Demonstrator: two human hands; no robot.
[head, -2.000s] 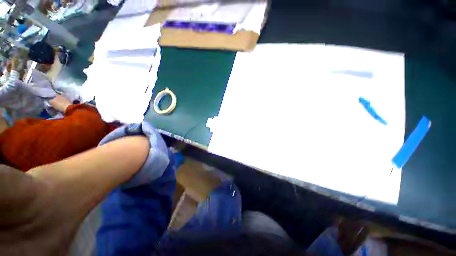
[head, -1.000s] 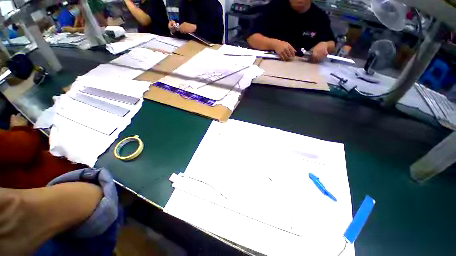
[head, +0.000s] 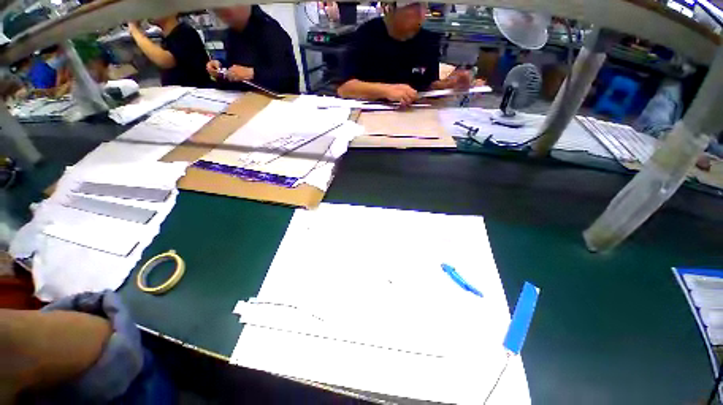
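A white work sheet (head: 357,245) lies on the green bench in front of me. A slim blue tool (head: 461,281) lies on its right part. A flat blue strip (head: 522,318) lies across its right edge, with a thin line running down from its lower end. A thin dark curved line shows near the sheet's lower left, by a small white tab (head: 240,311) that sticks out past the left edge. A bare forearm with a rolled denim sleeve, apparently my left, shows at the lower left, but its hand is outside the picture. My right hand is not in view.
A cream-yellow tape roll (head: 180,271) lies left of the sheet. Pale strips lie on white paper (head: 59,269) farther left. Cardboard (head: 254,191) with papers lies behind. Three people in dark tops work across the bench. Wrapped posts and a fan (head: 523,88) stand at the right.
The view has tilted up and turned right, so the people and posts opposite now show, and the sheet sits lower. The tool and strip keep their places on it. The forearm shows less.
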